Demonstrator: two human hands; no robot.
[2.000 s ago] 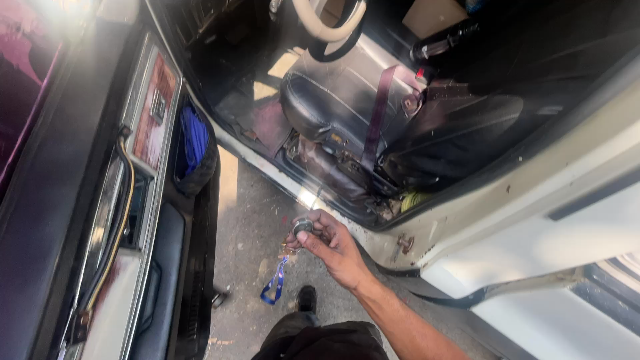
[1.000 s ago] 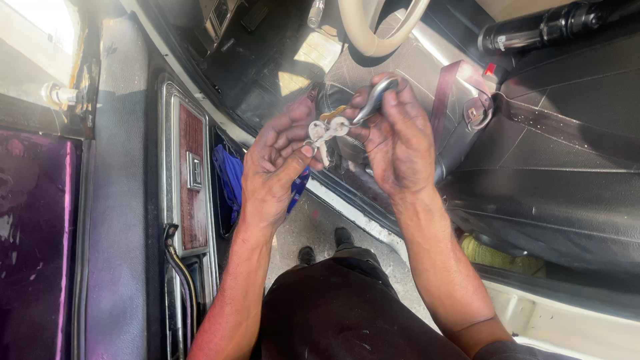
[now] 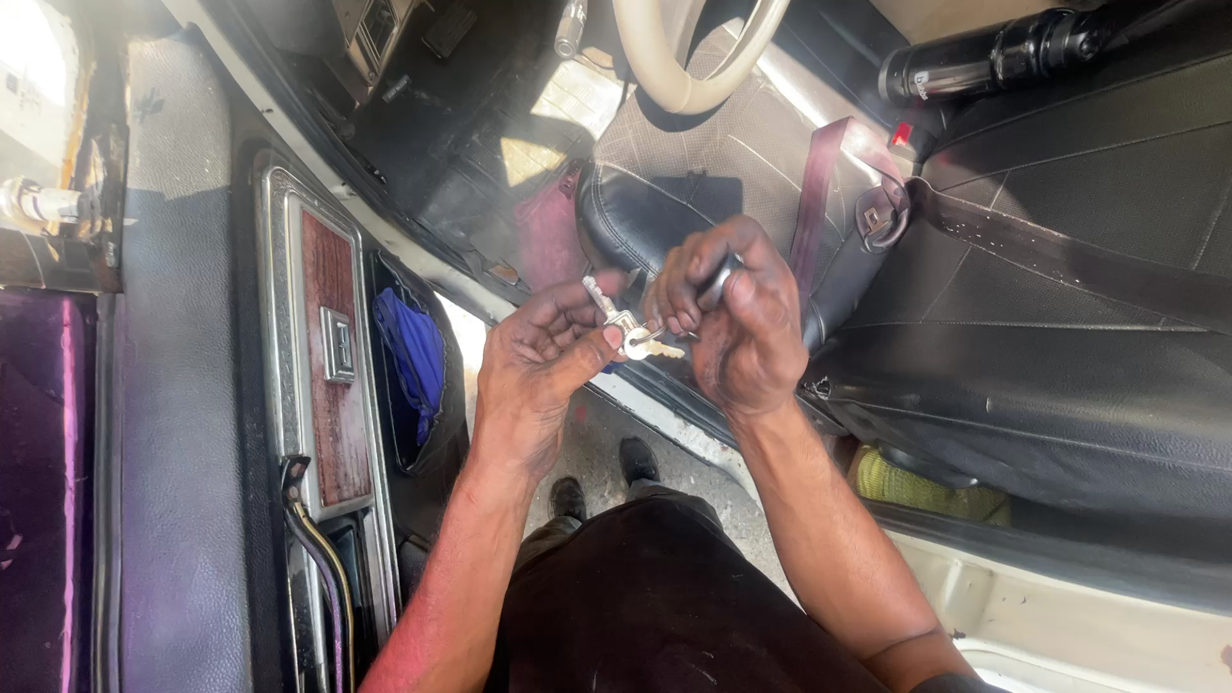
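Note:
Between thumb and fingers, my left hand (image 3: 544, 356) pinches a bunch of metal keys (image 3: 630, 332) by their heads. One key points up and left, another points right toward my other hand. My right hand (image 3: 736, 313) is curled around a dark, shiny rounded object (image 3: 720, 281), perhaps a key fob, with a ring running from it to the keys. Most of that object is hidden by the fingers. Both hands are dirty and held in front of the car's open doorway, near the edge of the black driver's seat (image 3: 645, 217).
The open door's panel (image 3: 332, 414) with wood-look trim stands at left, a blue cloth (image 3: 412, 351) in its pocket. A cream steering wheel (image 3: 679, 91) is above. At right are the seat belt (image 3: 823, 192), the seatback (image 3: 1039, 298) and a black cylinder (image 3: 991, 58). The door sill (image 3: 664, 414) crosses below my hands.
Two seconds ago only my right hand showed, holding the item with a blue strap hanging down. Now my left hand is on the keys too. Since one second ago the keys have turned.

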